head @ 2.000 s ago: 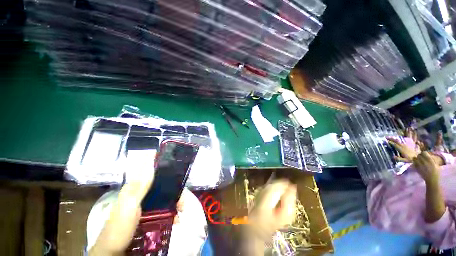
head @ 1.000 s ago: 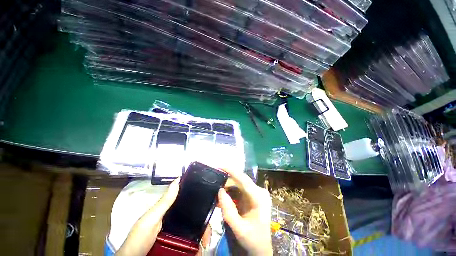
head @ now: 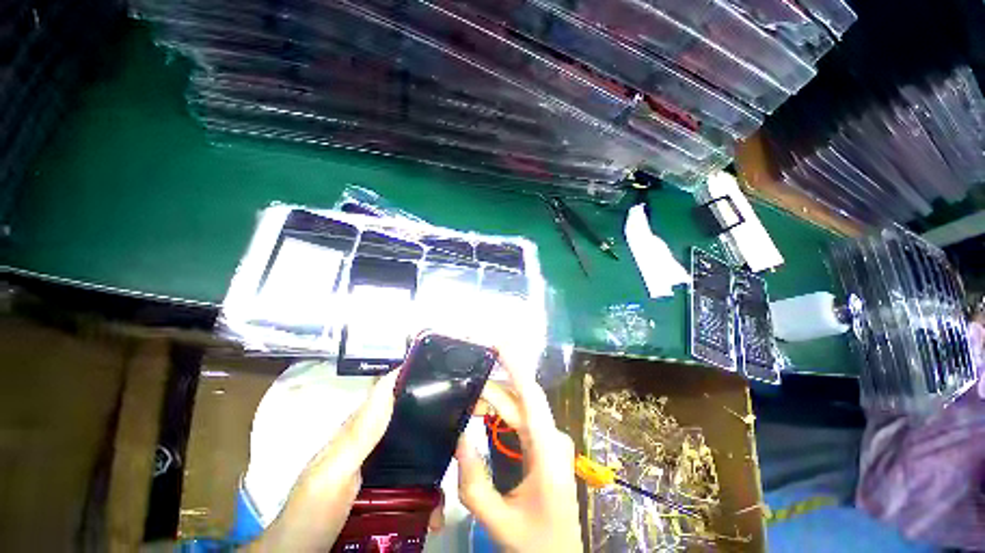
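A red flip phone (head: 430,416) is open, its black screen half up and its red keypad half at the bottom edge of the picture. My left hand (head: 329,470) holds it by its left side. My right hand (head: 524,464) is at its right side, fingertips on the upper right edge of the screen half. Just beyond the phone lies a shiny white lens tray (head: 246,297) with black-framed lenses. One black-framed lens (head: 378,313) lies at its front edge, partly over the rim.
Stacked clear phone trays (head: 454,86) stand at the back. Tweezers (head: 569,234), a white strip (head: 651,254), two dark panels (head: 713,308) and a whitish bottle (head: 810,315) lie right. A scrap carton (head: 734,432) is below, with an orange-handled tool (head: 594,471). A person's pink sleeve (head: 918,464) is far right.
My right hand has come from over the scrap carton to the phone's screen half. The phone has shifted right in view. The camera view has turned, moving the bench items.
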